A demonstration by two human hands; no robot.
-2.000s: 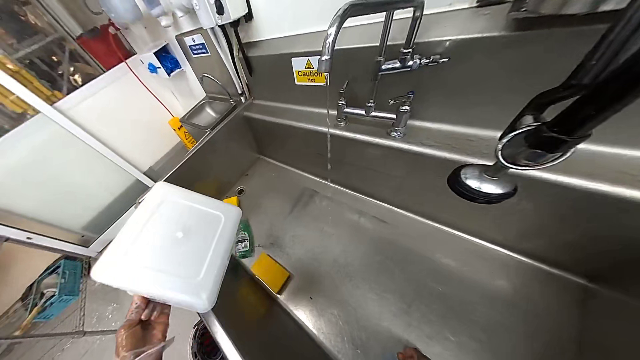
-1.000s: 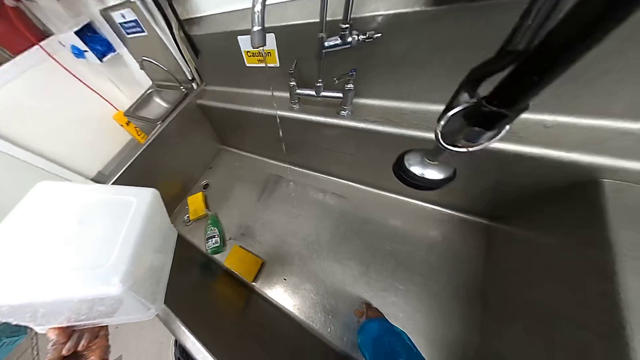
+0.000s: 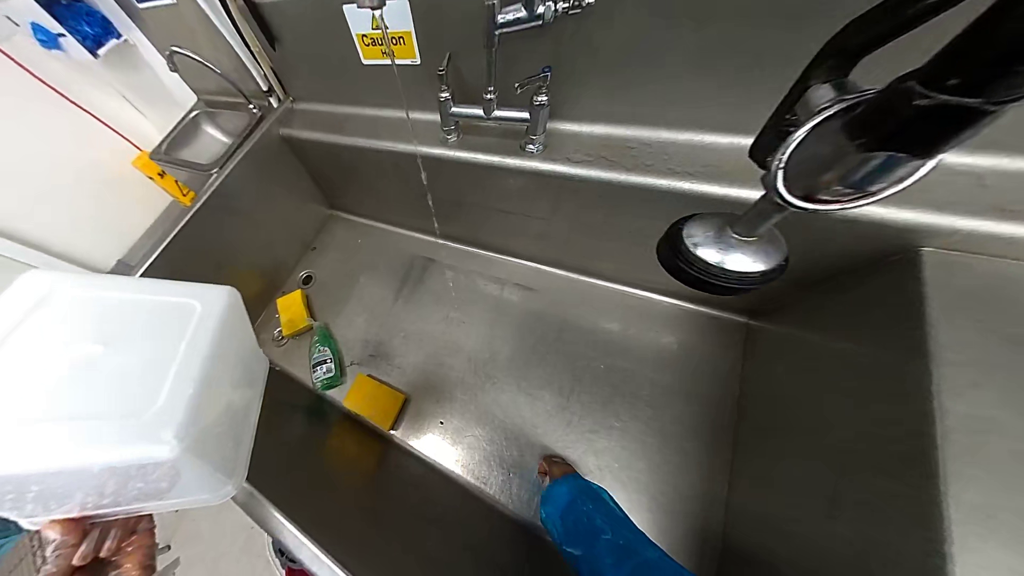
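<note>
My left hand (image 3: 100, 546), in a clear glove, grips the lower edge of a translucent white plastic tub (image 3: 120, 392) at the left, outside the sink. The tub's base faces up. My right hand (image 3: 555, 470) is low in the steel sink (image 3: 576, 360), mostly hidden by a blue sleeve (image 3: 600, 524); whether it holds anything does not show. Left of it on the sink floor lie a yellow sponge (image 3: 374, 402), a green bottle of liquid (image 3: 325, 358) and a second yellow sponge (image 3: 294, 313). A thin stream of water falls from the faucet spout (image 3: 370, 3).
A black-rimmed spray head (image 3: 724, 254) hangs over the sink's right part. Mixer taps (image 3: 492, 114) stand on the back ledge, below a hot-water caution sign (image 3: 384, 34). A small hand basin (image 3: 204, 136) and a yellow tag (image 3: 163, 178) on a red cord are at upper left.
The view has shifted toward the sink's right part. My right hand and its blue sleeve now show further inside the sink. The tub, still in my left hand, has tilted so its side shows.
</note>
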